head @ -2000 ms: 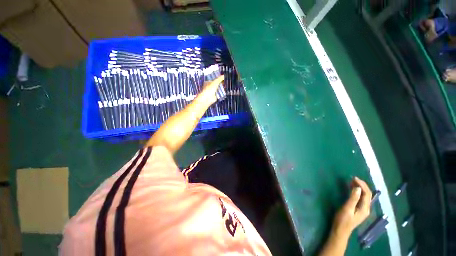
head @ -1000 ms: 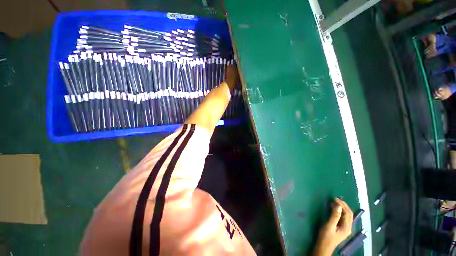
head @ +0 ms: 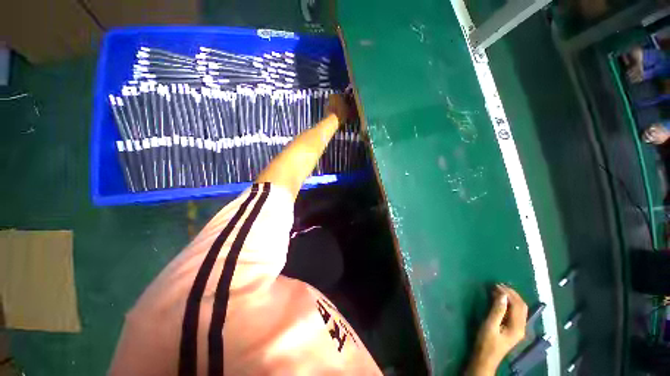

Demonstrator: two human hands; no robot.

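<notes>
A blue crate (head: 98, 158) holds rows of slim dark pen-shaped units (head: 198, 114) with white ends. My left hand (head: 338, 107) reaches into the crate's right end beside the bench. Its fingers are in shadow, so its grip is hidden. My right hand (head: 505, 317) rests over the green bench (head: 430, 176) at the lower right, fingers curled; whether it holds anything is unclear. A few dark units (head: 530, 355) lie just beyond it against the white strip (head: 520, 192).
More units (head: 570, 323) lie spaced on the green belt beyond the strip. A grey metal post (head: 508, 26) meets the strip at the top. Another person's hand (head: 654, 134) shows at the far right. Flat cardboard (head: 40, 279) lies on the floor at left.
My left hand has moved further into the crate's right end; the bunch of units seen in it earlier is no longer distinguishable. My right hand stays near the strip. The view has shifted.
</notes>
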